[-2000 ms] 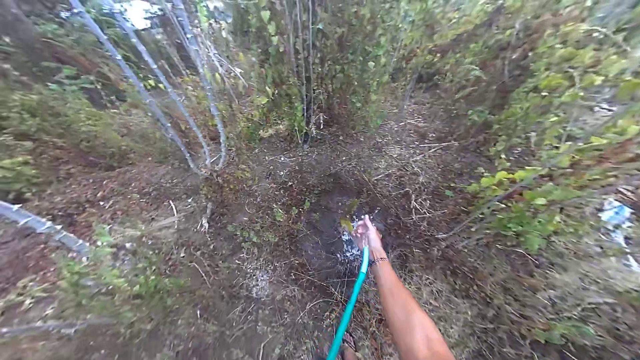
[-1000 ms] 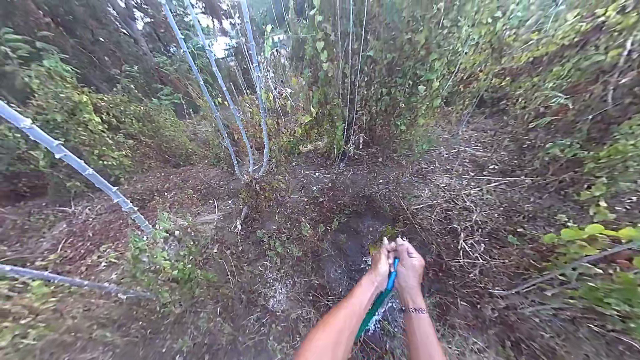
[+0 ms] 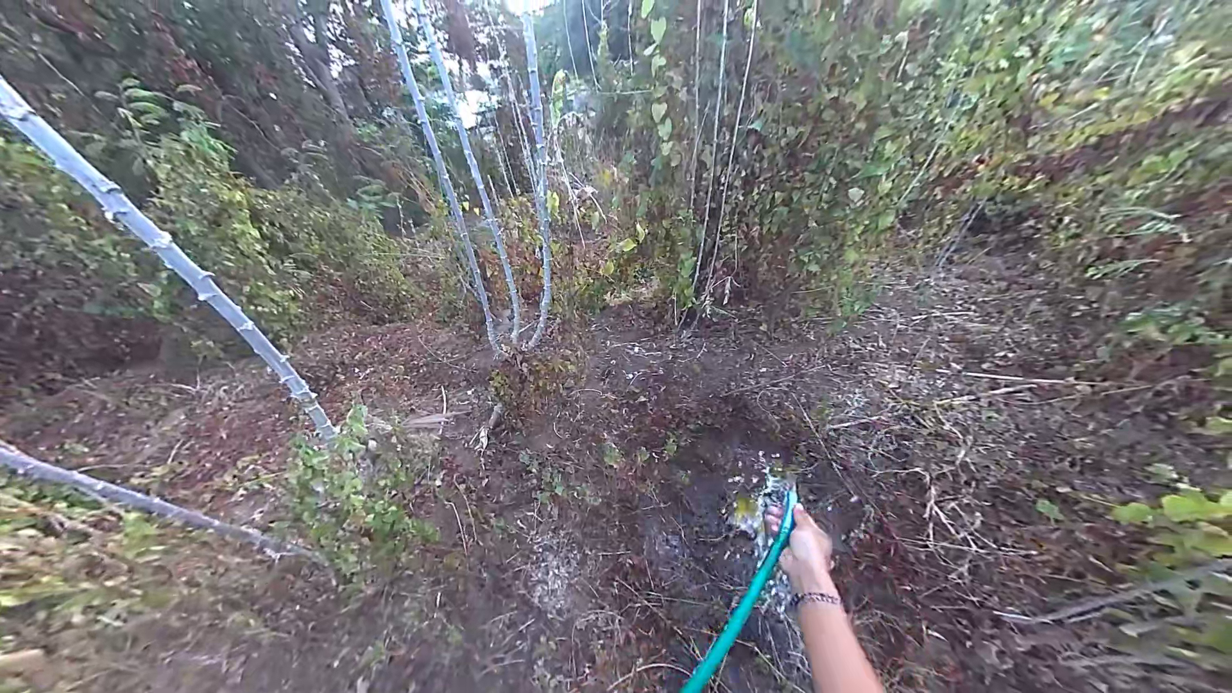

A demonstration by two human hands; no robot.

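Observation:
A green garden hose (image 3: pixel 736 616) rises from the bottom edge of the head view to my right hand (image 3: pixel 807 551), which is closed around it near its open end. The wrist wears a patterned bracelet. White water (image 3: pixel 767 496) splashes from the hose end onto dark, wet soil (image 3: pixel 703 481) just ahead of the hand. A yellowish leaf (image 3: pixel 744 507) shows beside the splash. My left hand is outside the view.
Pale, ringed stems (image 3: pixel 544 212) stand upright ahead, and a thicker one (image 3: pixel 207 287) leans in from the left above a low branch (image 3: pixel 144 500). Leafy vines (image 3: pixel 799 173) hang behind. Dry twigs (image 3: pixel 948 510) lie right of the wet soil; green leaves (image 3: pixel 1179 515) grow at the right edge.
One second ago both hands were together at the hose end; the left has since gone out of view. The right still holds the hose, as water splashes on the soil.

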